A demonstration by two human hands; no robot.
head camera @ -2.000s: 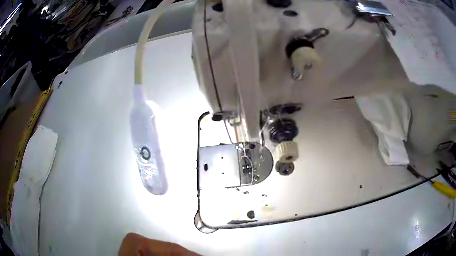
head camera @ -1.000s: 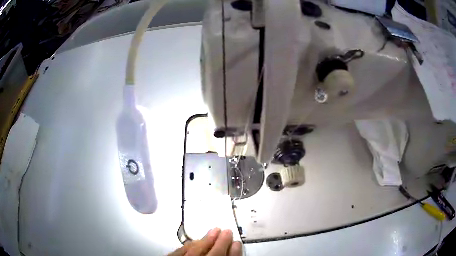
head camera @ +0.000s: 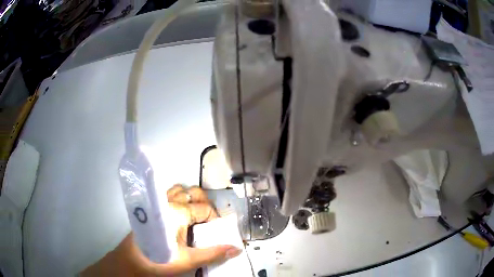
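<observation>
My left hand comes in from the lower left, partly behind the lamp paddle, and is bright under its light. Its thumb lies across a washed-out white fabric piece, and its fingers are bent at the piece's far left side. The piece lies over the slide plate, just left of the half-round needle plate. The cream machine head stands above and hides part of the needle area. Whether the fabric is under the presser foot, I cannot tell. My right hand is out of the picture.
The lamp paddle hangs left of the needle. A ribbed tension knob sits low to its right. White folded strips lie under the arm. Yellow-handled snips are far right. A white strip lies far left.
My left hand has moved up from the bottom edge to beside the needle plate, with the white piece at its thumb. The view has shifted, so the machine head appears larger and lower.
</observation>
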